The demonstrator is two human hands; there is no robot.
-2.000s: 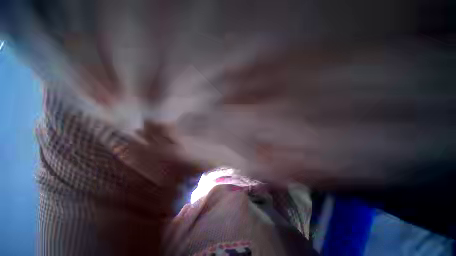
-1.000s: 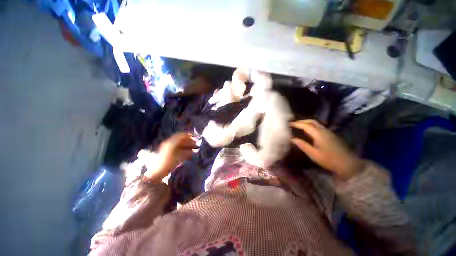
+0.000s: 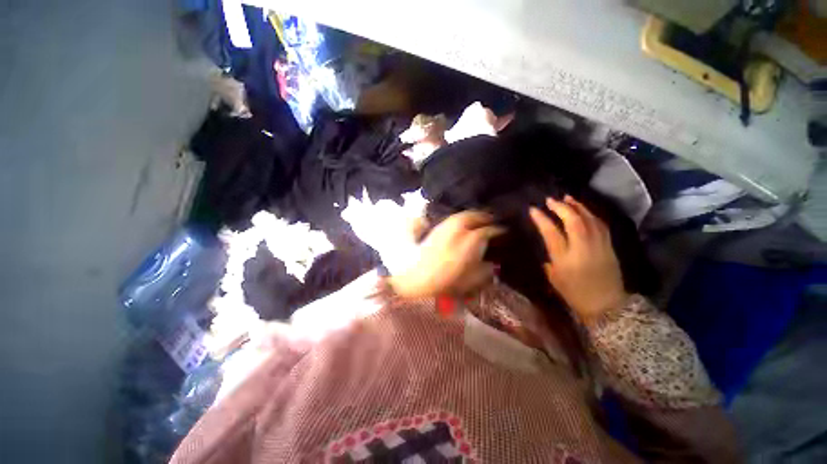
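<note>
Black cloth (image 3: 508, 168) lies bunched in my lap below the table edge. My left hand (image 3: 449, 254) rests at its near left side, fingers bent onto it. My right hand (image 3: 580, 258) lies on its right part, fingers a little apart. The fingertips of both hands blend into the dark cloth, so I cannot tell whether they grip it. White cloth scraps (image 3: 385, 222) lie beside my left hand, very bright, and more lie behind the black cloth.
The white table (image 3: 544, 77) crosses the top right, with a pale yellowish frame (image 3: 712, 72) on it. A dark cloth pile (image 3: 345, 172) lies at left of centre. A clear plastic bag (image 3: 168, 272) is at the left. Blue cloth (image 3: 744, 317) is at the right.
Both hands have come closer together over the black cloth. The white strips that lay across my lap centre now show at the left and behind. The view has shifted.
</note>
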